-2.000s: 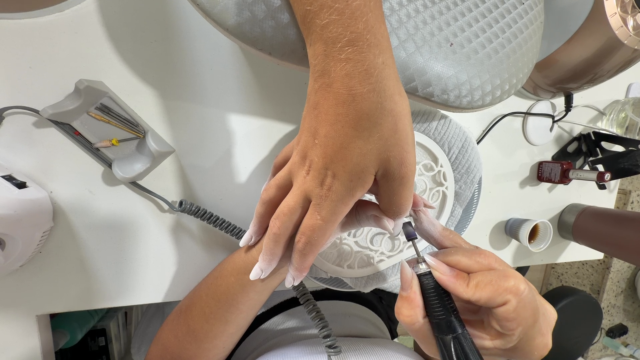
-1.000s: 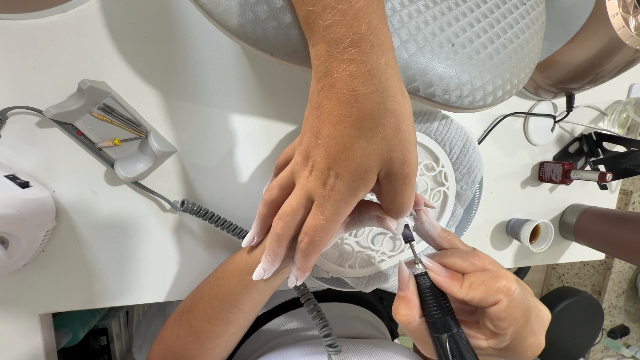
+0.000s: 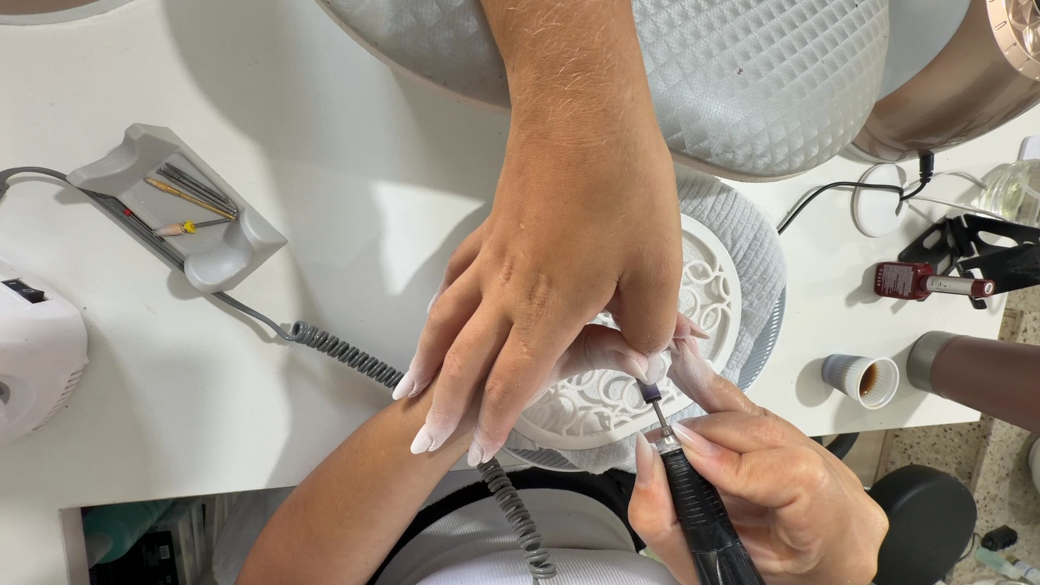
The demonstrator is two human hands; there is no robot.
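Observation:
My right hand point(image 3: 780, 487), at the lower right, grips a black nail drill handpiece point(image 3: 700, 512). Its dark sanding-band bit point(image 3: 649, 392) touches or nearly touches a thumbnail of another person's hand point(image 3: 552, 268), which reaches down from the top. My left hand point(image 3: 597, 355) lies mostly hidden beneath that hand, its visible fingers closed around the person's thumb tip. Whitish dust coats the fingers. Below them is a white openwork dust-collector grille point(image 3: 723, 268) on a grey cloth point(image 3: 760, 244).
A grey bit holder point(image 3: 236, 260) with several bits lies left, beside a coiled cord point(image 3: 345, 351). A quilted armrest point(image 3: 756, 81) spans the top. At right are a red polish bottle point(image 3: 900, 280), a small cup with brown liquid point(image 3: 861, 380), a tumbler point(image 3: 983, 378) and a black stand point(image 3: 995, 248).

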